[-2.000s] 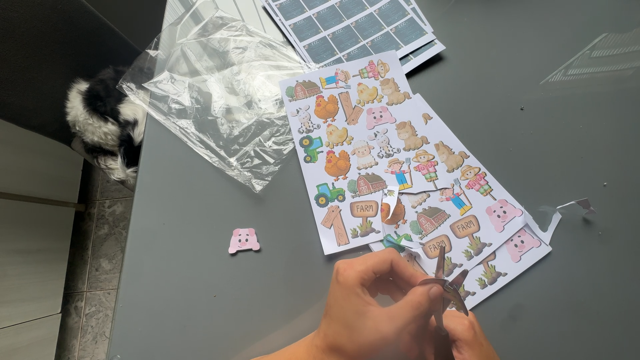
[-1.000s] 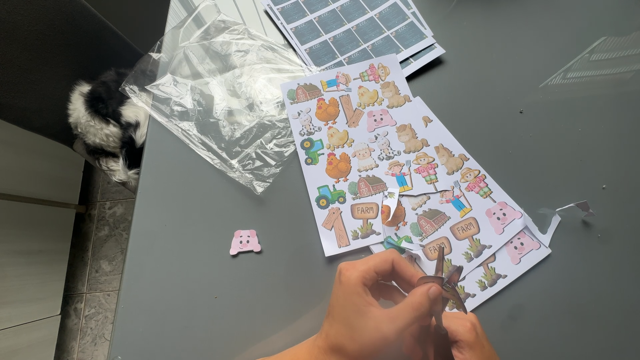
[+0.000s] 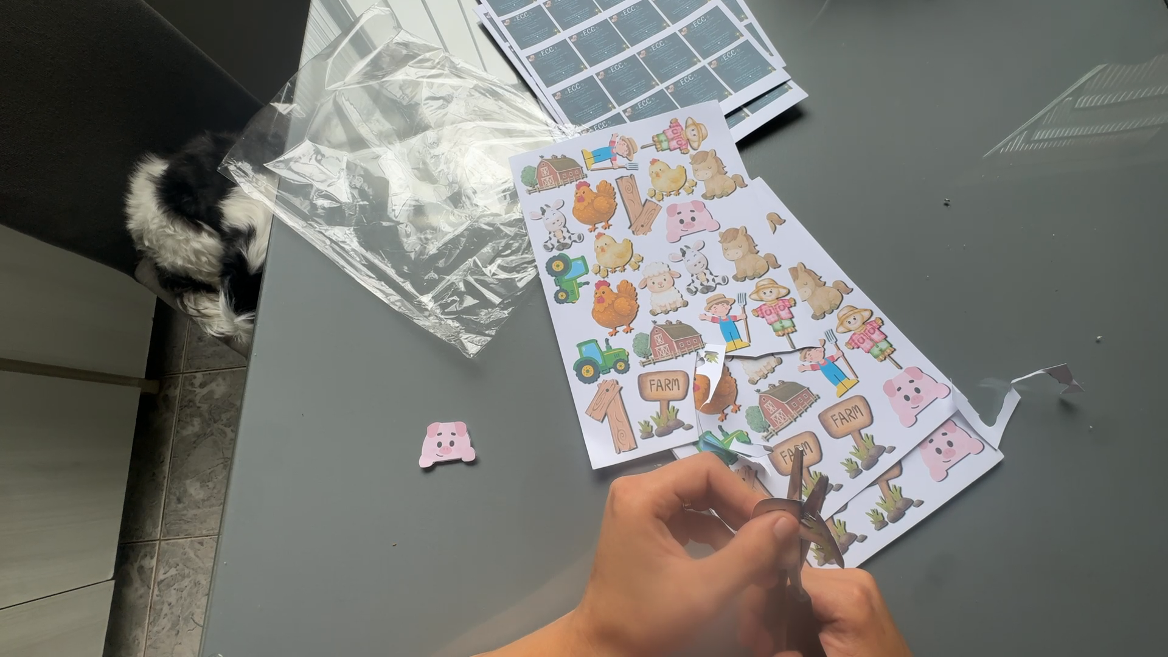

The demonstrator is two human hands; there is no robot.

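Observation:
My left hand (image 3: 693,547), at the bottom centre, pinches a small dark piece between thumb and finger; what the piece shows is not clear. Just right of it, my right hand (image 3: 844,611) holds a pair of scissors (image 3: 803,493), their blades apart and pointing up beside that piece. Under and beyond the hands lie overlapping printed sheets (image 3: 598,219) with farm pictures: animals, tractors, barns and signs. The nearer sheet has a cut, torn-looking edge with curled paper. A cut-out pink pig face (image 3: 447,444) lies alone on the grey table, left of the hands.
A crumpled clear plastic bag (image 3: 411,182) lies at the upper left. Behind the farm sheets is a stack of dark-patterned printed sheets (image 3: 630,59). A curled paper scrap (image 3: 1004,411) sits on the right. Beyond the table's left edge is a black-and-white furry animal (image 3: 196,228).

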